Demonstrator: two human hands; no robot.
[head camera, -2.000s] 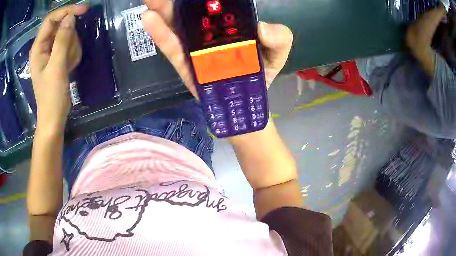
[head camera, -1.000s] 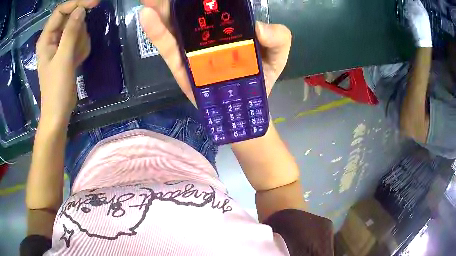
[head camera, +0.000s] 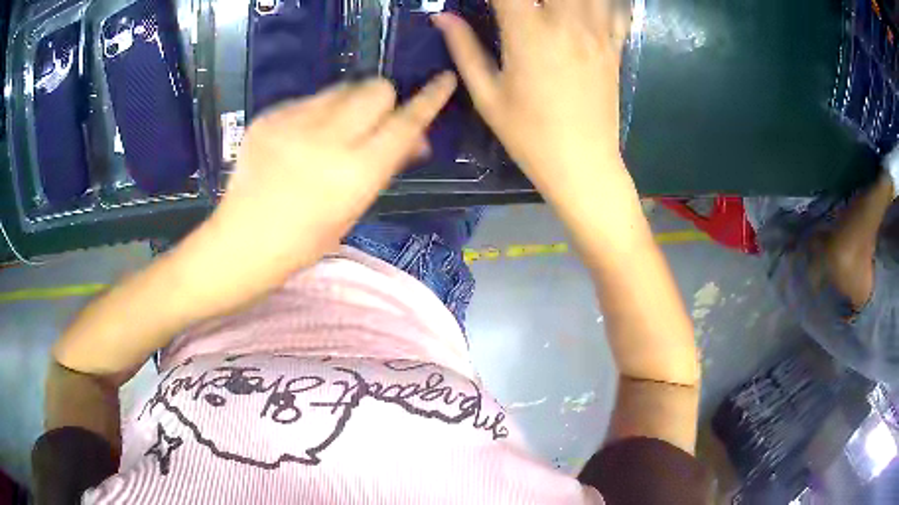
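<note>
Several dark purple-blue phones (head camera: 153, 108) lie back side up in pockets of a clear tray (head camera: 219, 187), with camera cutouts at their far ends. My left hand (head camera: 315, 163) is palm down over the tray's near middle, slightly blurred. Its extended finger lies over one phone (head camera: 419, 49); nothing shows in the hand. My right hand (head camera: 562, 94) is palm down over the tray's right part, thumb spread towards the same phone. Its far fingers are partly cut off by the top edge. What lies beneath both palms is hidden.
The tray rests on a dark green bench (head camera: 729, 108). A white printed label (head camera: 233, 136) shows beside my left hand. A red stool (head camera: 725, 222) stands beyond the bench edge. Another person's arm (head camera: 863, 247) is at the right, near another tray (head camera: 872, 69).
The phone with the lit screen and orange band is no longer held up in my right hand. Both hands are now over the tray, closer together, and the view has shifted left.
</note>
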